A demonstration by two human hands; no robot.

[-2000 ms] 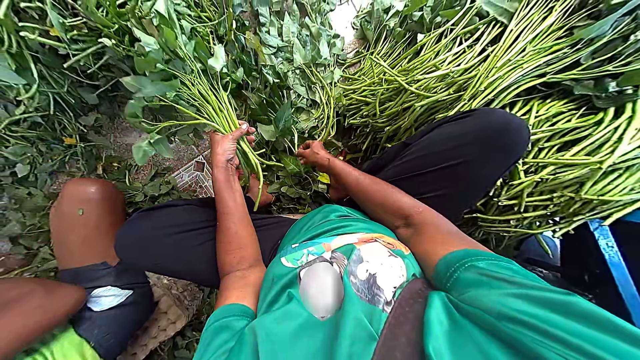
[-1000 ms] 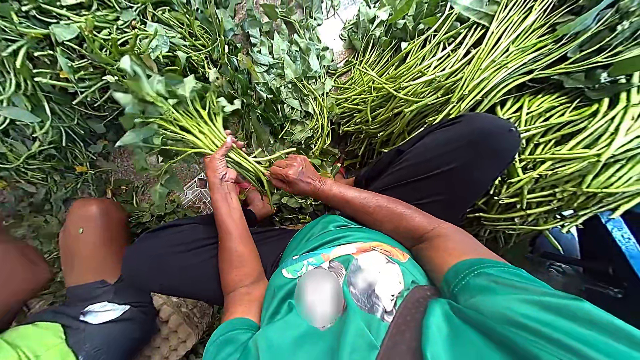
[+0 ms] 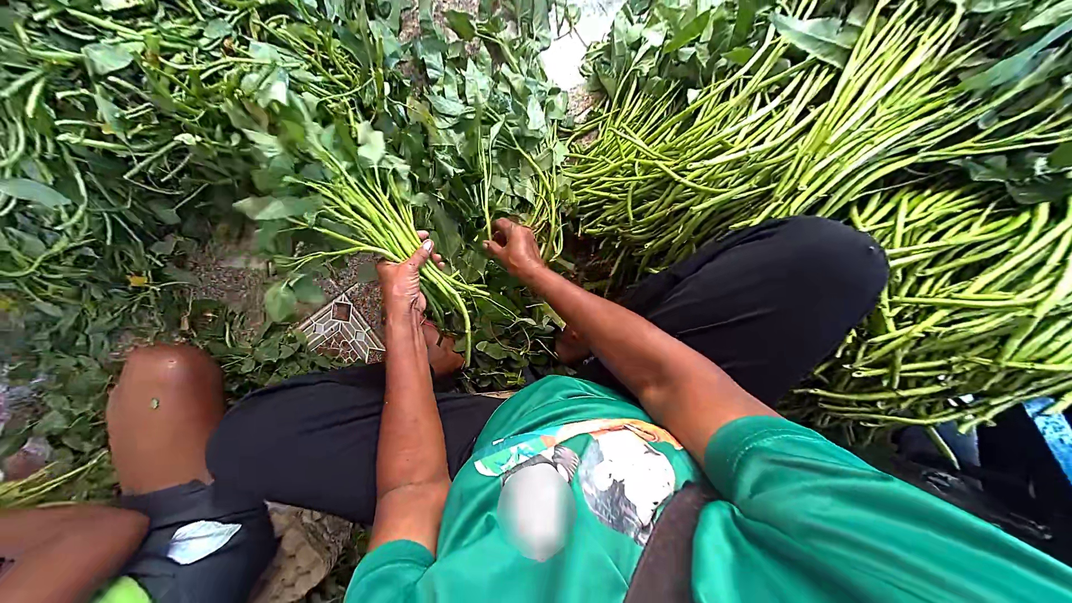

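My left hand [image 3: 410,272] grips a bunch of long green leafy stems [image 3: 368,209] near their cut ends, with the leaves pointing up and left. The stem ends hang below the fist, some of them bent. To the right of the bunch, my right hand [image 3: 512,247] is at a thin green stem [image 3: 487,180], its fingers curled close to the lower end. Whether the fingers pinch that stem cannot be told. Loose leafy stems [image 3: 548,201] lie just behind the right hand.
Large heaps of long green stems [image 3: 712,167] lie at the right, beside my right knee. Leafy greens [image 3: 126,109] cover the ground at the left. A patterned tile piece [image 3: 342,327] lies by my left wrist. Another person's bare knee [image 3: 163,410] and arm [image 3: 67,548] are at the lower left.
My right hand has moved away from the lower ends of the bunch, up and to the right. My left hand still holds the bunch. The other person's arm has shifted at the lower left.
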